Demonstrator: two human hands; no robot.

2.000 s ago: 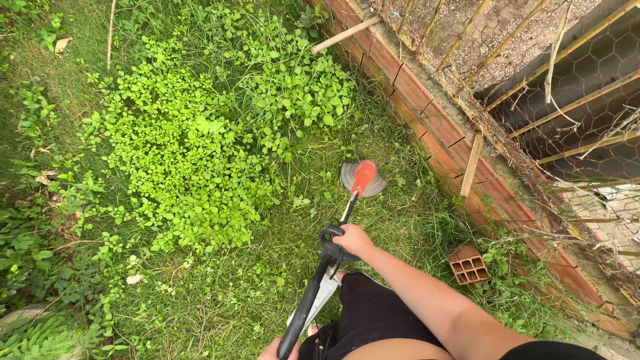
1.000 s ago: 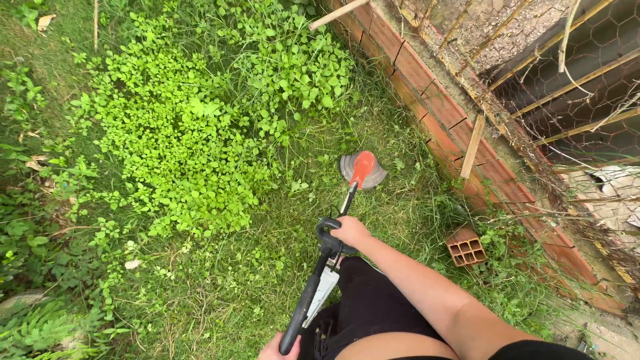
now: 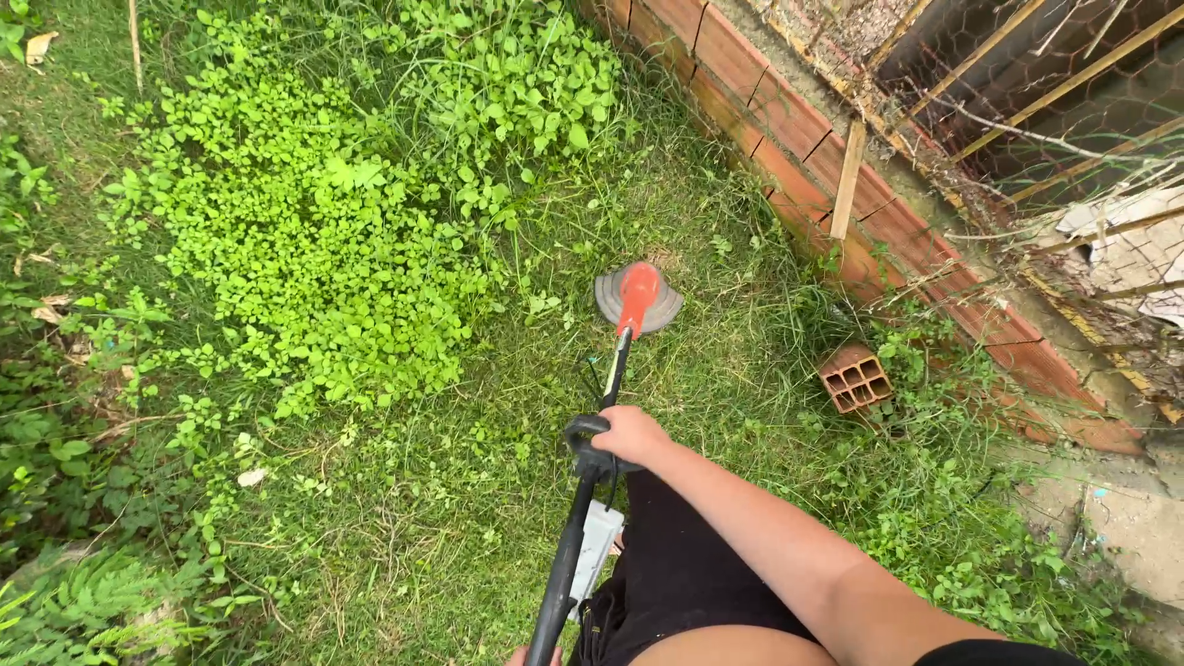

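My right hand (image 3: 634,435) is closed around the black loop handle (image 3: 585,444) of a string trimmer. At the bottom edge, my left hand (image 3: 534,658) is partly cut off, around the lower end of the trimmer's black shaft (image 3: 560,583). The orange trimmer head (image 3: 639,289), with its grey guard (image 3: 662,313), is low over the short grass, right of a dense patch of bright green leafy weeds (image 3: 314,250). The cutting line is hidden under the guard.
A low wall of red hollow bricks (image 3: 795,129) runs diagonally at right, with a wooden slat (image 3: 848,180) against it and wire-mesh fencing (image 3: 1045,102) behind. A loose hollow brick (image 3: 856,377) lies in the grass; a concrete slab (image 3: 1119,527) is at lower right.
The trimmer head has moved back toward me and slightly left relative to the loose brick. Both hands keep their hold. The view has shifted somewhat.
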